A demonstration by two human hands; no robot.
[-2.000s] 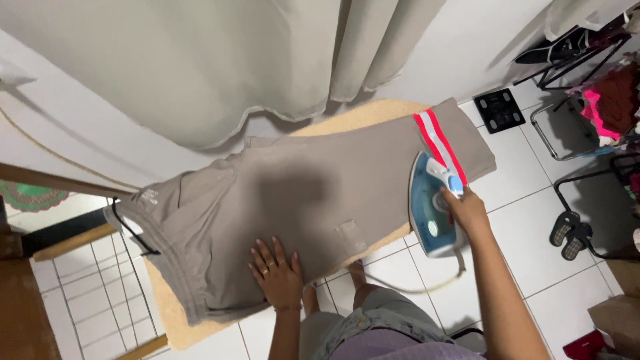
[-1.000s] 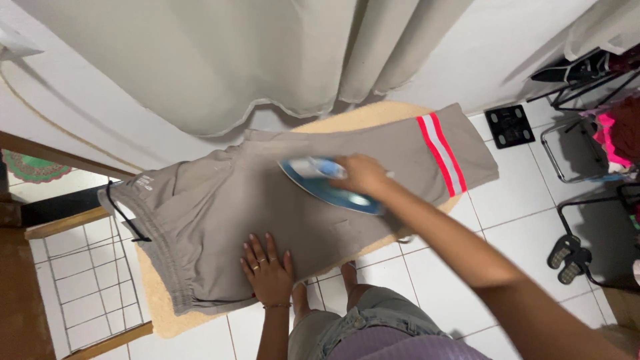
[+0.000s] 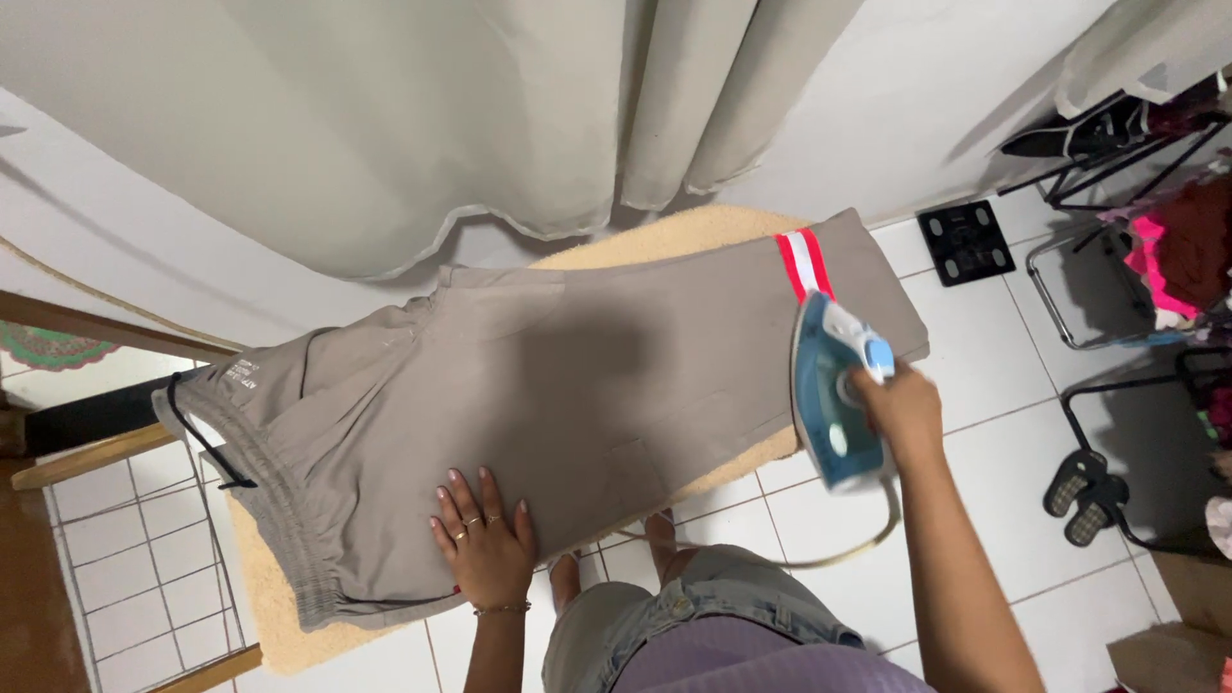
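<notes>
Grey-brown drawstring trousers [image 3: 577,385] lie flat and folded on an ironing board with a tan cover [image 3: 674,229]. Near the waistband, my left hand [image 3: 484,549] rests palm down on the cloth, fingers spread, holding nothing. My right hand [image 3: 895,409] grips the handle of a blue and white steam iron [image 3: 833,395], whose tip is at the red and white stripe [image 3: 807,262] near the hem. The iron's rear reaches past the board's near edge; whether its soleplate touches the cloth cannot be told. A dark shadow falls across the middle of the trousers.
The iron's cord [image 3: 847,553] hangs beside the board's near edge. A pale curtain [image 3: 385,115] drops along the far side. A black bathroom scale [image 3: 965,243], black slippers [image 3: 1086,496] and a metal rack [image 3: 1068,318] stand on the tiled floor at the right.
A second ago the iron was over the middle of the trousers; my right hand has moved it right, to the striped end. My left hand stays on the cloth near the waistband.
</notes>
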